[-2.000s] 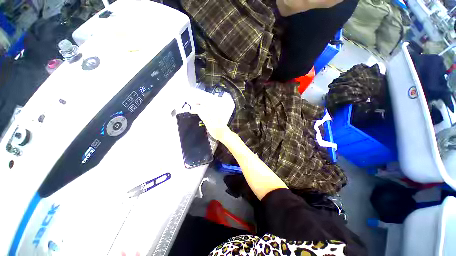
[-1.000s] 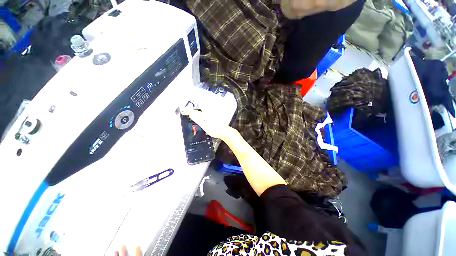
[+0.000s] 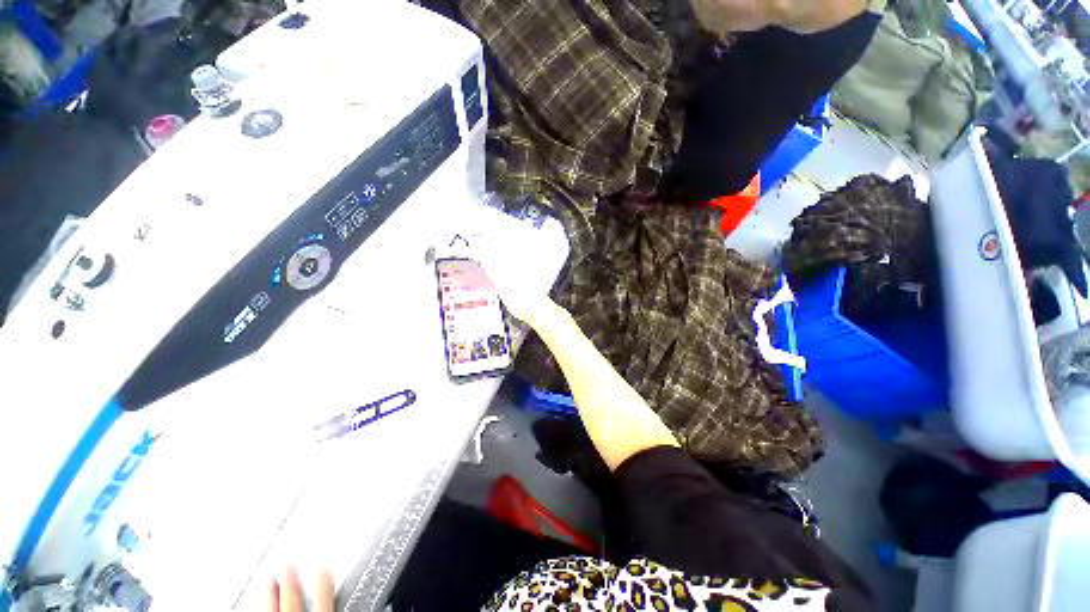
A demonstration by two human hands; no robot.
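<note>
A smartphone (image 3: pixel 475 320) lies on the white machine table with its screen lit, showing pink and white content. My right hand (image 3: pixel 508 277) is at the phone's upper right edge. It is washed out by glare, so its fingers and whether they grip anything cannot be made out. My left hand (image 3: pixel 301 591) shows only as fingertips at the bottom edge, apart over the table, with nothing visible in them. Dark blue thread snips (image 3: pixel 368 414) lie flat left of the phone. The white sewing machine (image 3: pixel 257 155) with JACK lettering fills the left side.
Brown checked garments (image 3: pixel 669 323) are heaped right of the table, by blue bins (image 3: pixel 855 347). A printed ruler (image 3: pixel 400 526) runs along the table edge. White tubs (image 3: pixel 998 299) stand far right. Part of another person, an arm (image 3: pixel 783 12), shows at the top.
The phone screen has gone from dark to bright. My right hand's fingers have moved off its upper screen. My left fingertips have come into view at the bottom. The view has shifted slightly.
</note>
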